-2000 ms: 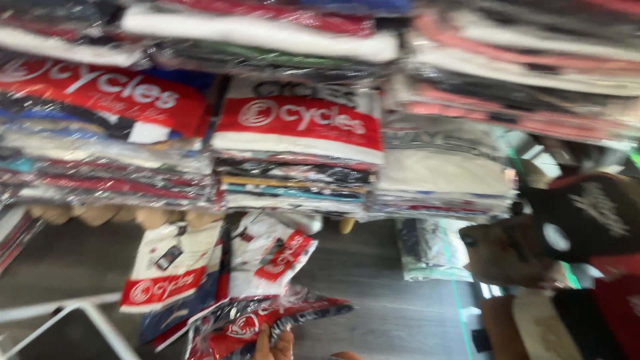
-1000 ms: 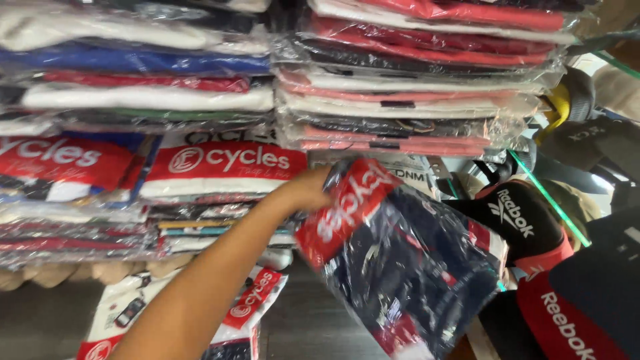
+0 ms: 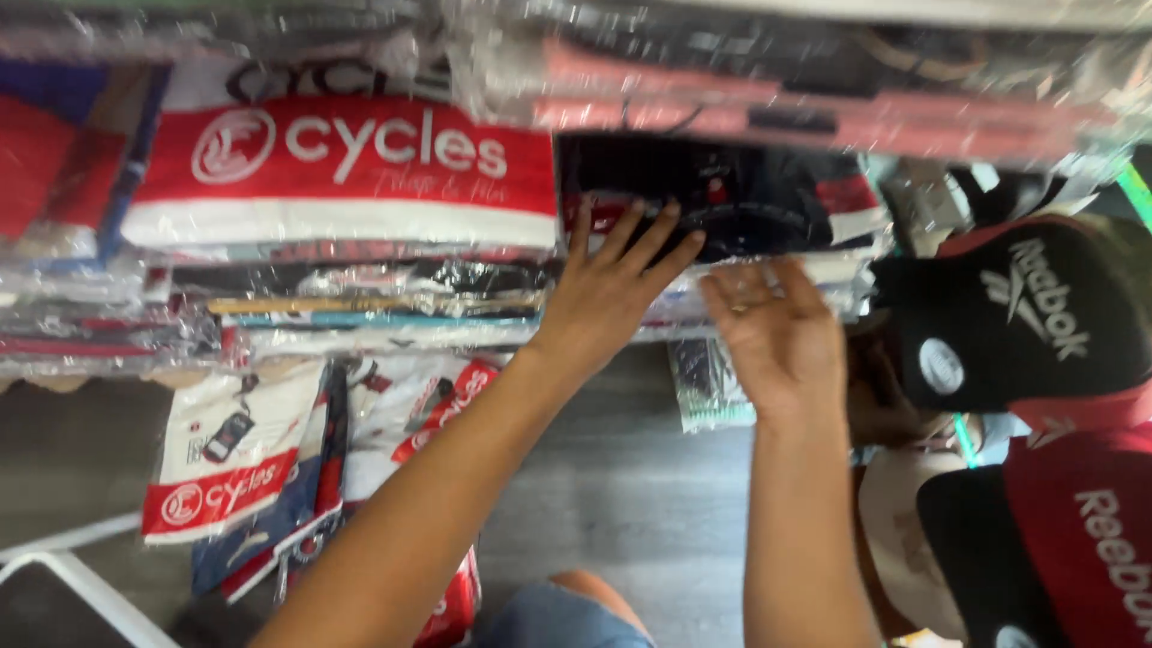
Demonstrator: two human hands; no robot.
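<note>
A dark navy garment in a clear plastic bag (image 3: 720, 193) lies on top of a stack, in the gap below the pink garments. My left hand (image 3: 621, 270) rests on the front of that bag with its fingers spread. Beside it, my right hand (image 3: 776, 333) is palm up at the stack's front edge, its fingertips against the bagged garments; whether they grip any is unclear. Left of them sits a stack topped by a red and white "cycles" bag (image 3: 360, 162).
Caps (image 3: 1017, 315) hang along the right side. Pink bagged garments (image 3: 702, 99) are stacked just above my hands. Lower left, more bagged garments (image 3: 234, 441) lie over the grey floor (image 3: 648, 504), near a white metal frame (image 3: 81, 585).
The navy bagged garment, held up in front of the shelf a second ago, now lies on the stack. Both my hands are at it, where one arm was visible before.
</note>
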